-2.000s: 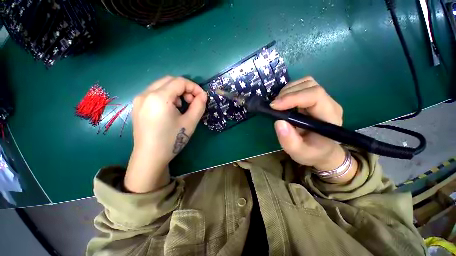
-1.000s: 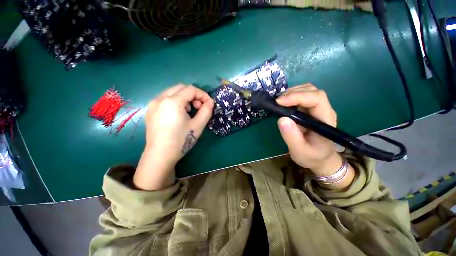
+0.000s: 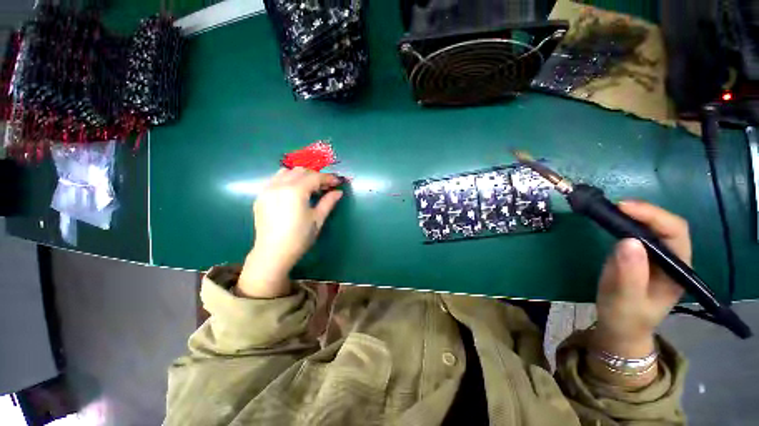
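My right hand [image 3: 641, 274] holds the black soldering iron [image 3: 649, 241]. Its bare metal tip is raised at the upper right corner of the PCB panel [image 3: 483, 204]. The panel lies flat on the green mat, dark with silvery-white parts, and no hand touches it. My left hand [image 3: 291, 212] is at the near side of the pile of red lead wires [image 3: 310, 156], thumb and index fingertips close together. A small dark speck shows at these fingertips; I cannot tell whether they pinch a wire.
A fan with a wire grille [image 3: 474, 71] stands beyond the panel, stacked PCB panels [image 3: 320, 50] left of it. Dark boards with red strands [image 3: 79, 83] and a clear plastic bag [image 3: 83, 183] are far left. A stained cardboard piece [image 3: 620, 62] lies at the upper right.
My left hand has left the panel and moved left to the wire pile. My right hand has moved the iron right, away from over the panel. The camera view has shifted.
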